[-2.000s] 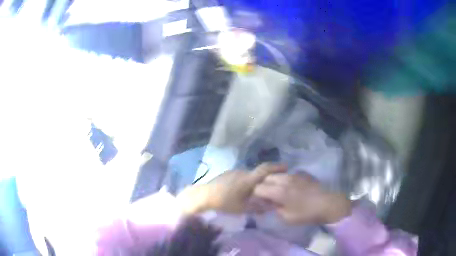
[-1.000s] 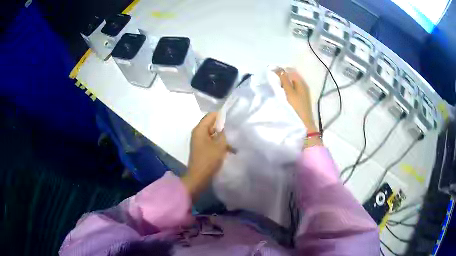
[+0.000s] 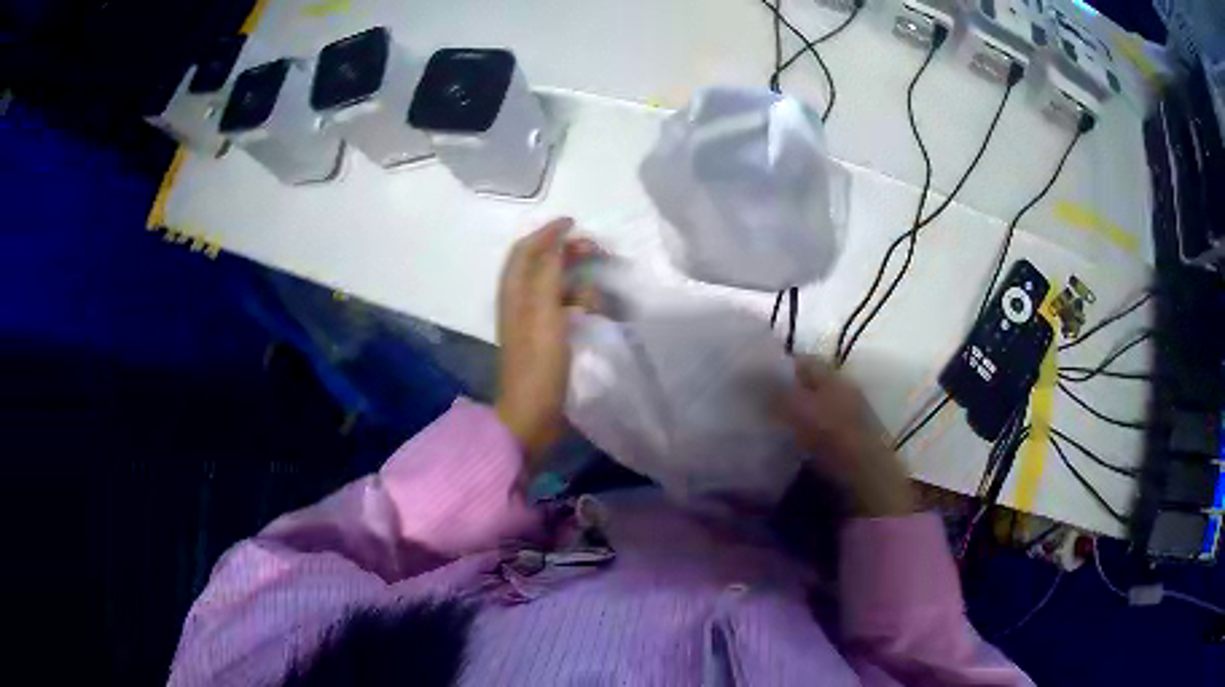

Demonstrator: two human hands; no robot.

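Note:
A milky plastic bag (image 3: 685, 396) is spread between my hands, over the table's near edge. My left hand (image 3: 537, 342) holds its left side, with the fingertips pointing up. My right hand (image 3: 846, 430) is blurred at its right side, fingers curled on the edge. A second white bag (image 3: 752, 188) stands puffed up on the table just beyond, wrapped around something I cannot make out. White units with black square tops stand to the left; the nearest one (image 3: 484, 128) is upright and unbagged.
The white table (image 3: 403, 255) has yellow tape at its edges. Cabled white units (image 3: 994, 61) stand at the back right, with black cords running towards me. A black remote (image 3: 1001, 329) with a pale ring lies at the right, beside small brassy parts (image 3: 1075, 306).
A bagged item now stands on the table beyond my hands. My hands are lower and nearer my body, with a bag between them. The view has shifted right, so the units appear further left and higher.

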